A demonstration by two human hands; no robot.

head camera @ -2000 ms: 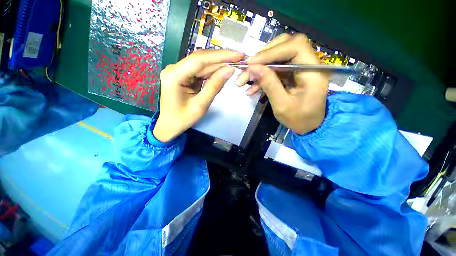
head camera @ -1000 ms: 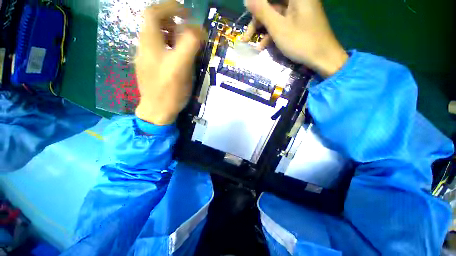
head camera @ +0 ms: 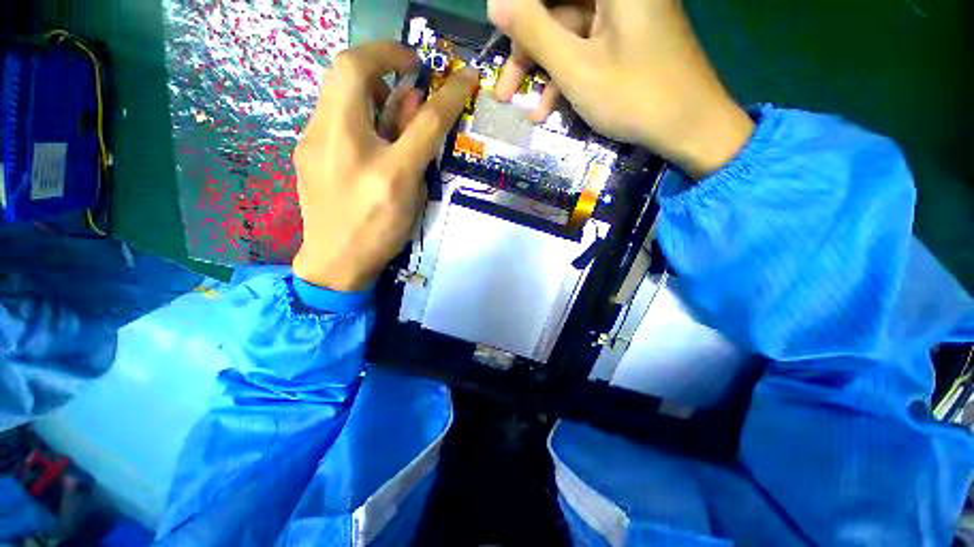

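Note:
An open tablet unit (head camera: pixel 502 272) lies on a black tray, its mainboard (head camera: pixel 502 123) at the top and a large pale plate below. My left hand (head camera: pixel 358 171) is over its top left edge, finger and thumb apart at the board's corner; no piece shows between them. My right hand (head camera: pixel 641 91) is over the board's upper part. It holds slim silver tweezers (head camera: pixel 491 45), mostly hidden by the fingers, their tip near my left thumb. A second tablet (head camera: pixel 673 347) lies to the right, its upper part hidden by my right hand and sleeve.
A crinkled silver sheet with red specks (head camera: pixel 240 128) lies left of the tray on the green mat (head camera: pixel 144 171). A blue case with a yellow cable (head camera: pixel 53 134) is at the far left. A blue sleeve (head camera: pixel 53 321) is below it. Thin items (head camera: pixel 954 397) show at the right edge.
The hands parted from over the left tablet's middle, uncovering its plate. My right hand moved to the board's top, then my left hand came back right to its top left corner.

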